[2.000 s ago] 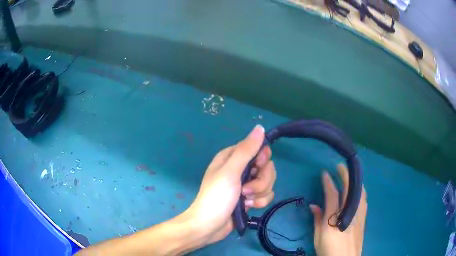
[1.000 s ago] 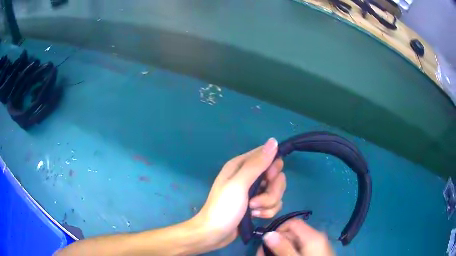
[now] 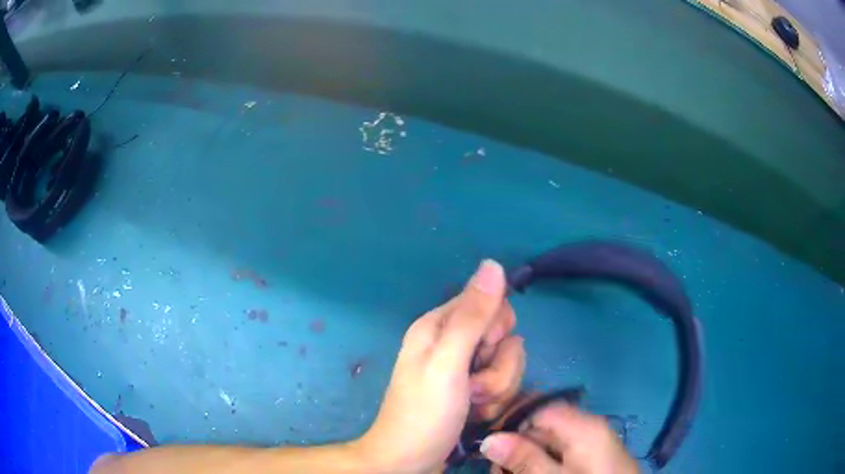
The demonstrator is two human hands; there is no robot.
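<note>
A black padded headband (image 3: 616, 262) arches to the right above the green bench (image 3: 278, 213). My left hand (image 3: 445, 370) is closed around its left side, thumb on top. My right hand (image 3: 561, 444) is at the headband's lower left end, fingers closed on a black C-shaped yoke (image 3: 567, 395), mostly hidden behind the fingers and blurred. The joint between yoke and headband is largely covered by both hands. The headband's right end hangs free at the lower right, slightly blurred.
A pile of black curved headbands or yokes (image 3: 51, 176) with thin wires lies at the left. A blue tote (image 3: 46, 417) is at the lower left edge. A raised green ledge (image 3: 556, 111) crosses behind, with a small black part (image 3: 785, 32) on the wooden top at upper right.
My right hand has moved from the headband's right end to the yoke at the left end and closed on it. The view has shifted slightly.
</note>
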